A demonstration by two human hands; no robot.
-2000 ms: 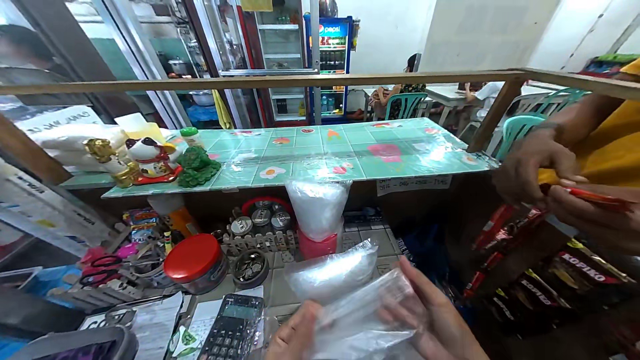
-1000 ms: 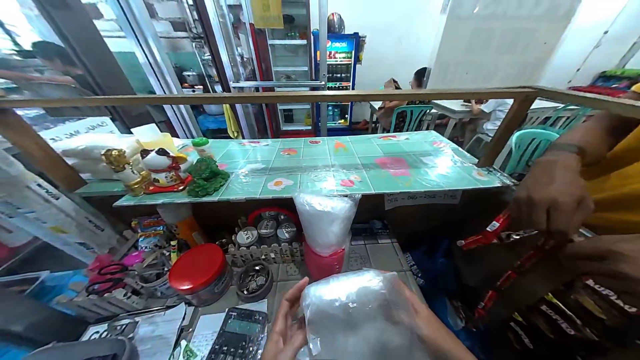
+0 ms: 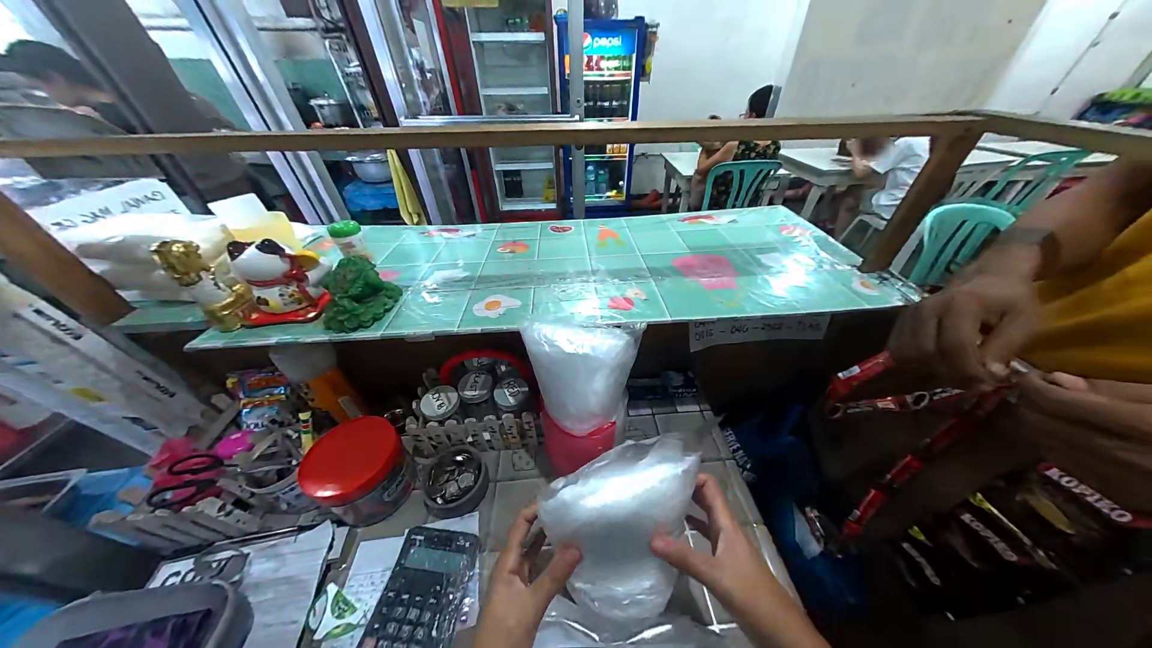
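Between my two hands is a bundle of clear plastic bags point(image 3: 621, 522). My left hand point(image 3: 531, 567) holds its left side, and my right hand point(image 3: 720, 549) grips its right side with the thumb on the front. Just behind it, another bundle of clear plastic point(image 3: 580, 373) stands upright in a pink container point(image 3: 579, 441). More clear plastic point(image 3: 621, 630) lies below the held bundle, partly hidden. To the left are a calculator point(image 3: 423, 585) in clear wrap, a round tray of coins point(image 3: 454, 480) and a jar with a red lid point(image 3: 351, 461).
A counter with a green patterned cover point(image 3: 576, 270) runs across ahead, a cat figurine point(image 3: 274, 279) at its left end. A wooden rail point(image 3: 504, 135) crosses above. Scissors point(image 3: 184, 477) stand at left. At right, another person's hands point(image 3: 981, 342) hold red sachet strips point(image 3: 936, 441).
My hands have moved from handling flat clear plastic to holding a rounded bundle, now tilted more upright. The other person's hands have shifted along the red strips.
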